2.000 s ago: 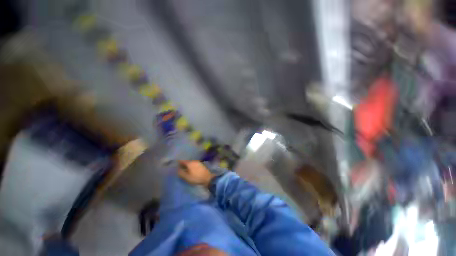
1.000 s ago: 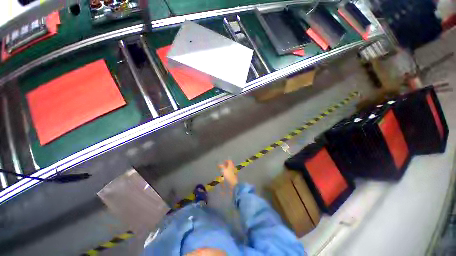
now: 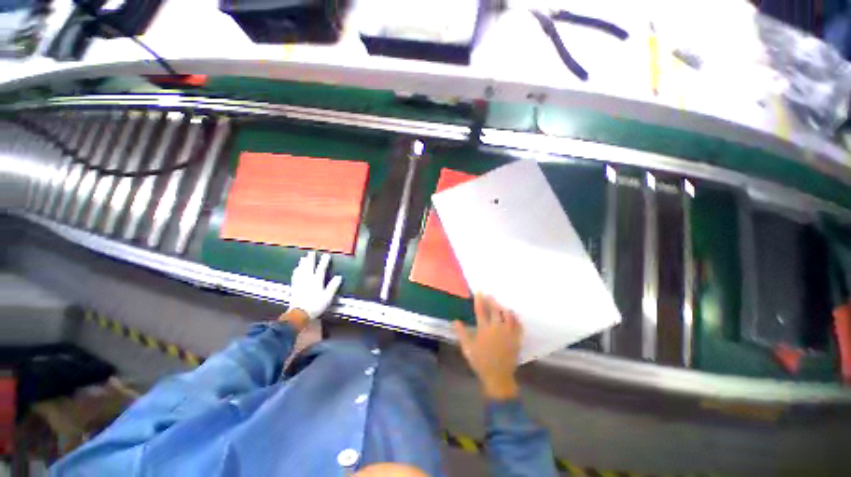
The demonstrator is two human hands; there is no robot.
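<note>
A white chassis shell (image 3: pixel 537 256), flat side up, lies at an angle partly over an orange-red foam pad (image 3: pixel 436 261) on a green board. My right hand (image 3: pixel 493 347), bare, touches the shell's near left edge, its fingers apart and the thumb off to the left. A second orange-red foam pad (image 3: pixel 297 203) lies bare on the green board (image 3: pixel 247 265) to the left. My left hand (image 3: pixel 314 284), in a white glove, is just below this pad at the board's near edge, fingers spread and empty.
Metal rollers (image 3: pixel 131 177) with a dark cord across them are at left. A dark tray-like part (image 3: pixel 782 275) lies on the line at right. Black bins (image 3: pixel 420 37) and dark-handled pliers (image 3: pixel 565 42) are on the white shelf behind. The conveyor's front rail (image 3: pixel 411 321) runs before me.
The view has turned from floor and line to the conveyor up close. My gloved left hand has come into view at the line. My right hand has moved from over the floor to the shell.
</note>
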